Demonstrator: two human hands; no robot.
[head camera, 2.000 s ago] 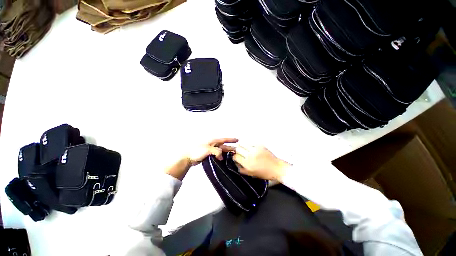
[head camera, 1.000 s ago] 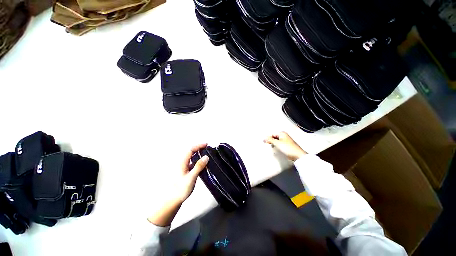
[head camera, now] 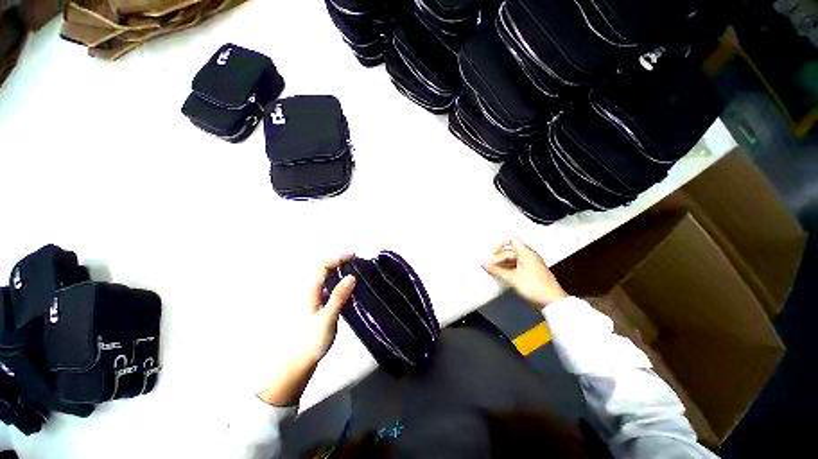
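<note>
A small black zippered bag [head camera: 391, 309] stands tilted at the table's front edge, against the dark apron, its pale zip lines facing up. My left hand [head camera: 330, 300] grips its left upper end, thumb on the near side. My right hand [head camera: 518, 267] is off the bag, to its right above the table edge, fingers curled with the fingertips close together. Whether it holds something tiny between them cannot be told. The bag's underside is hidden.
Two black bags [head camera: 309, 143] with white logos lie beyond the held bag. A pile of boxy bags [head camera: 108, 341] is at left. Large rows of black bags [head camera: 574, 152] fill the far right. Brown fabric [head camera: 134, 22] lies far left. An open carton [head camera: 700, 314] stands beside the table at right.
My right hand has left the bag and moved right. My left hand has shifted to the bag's left side and keeps hold. The view has shifted, so the table things appear further left.
</note>
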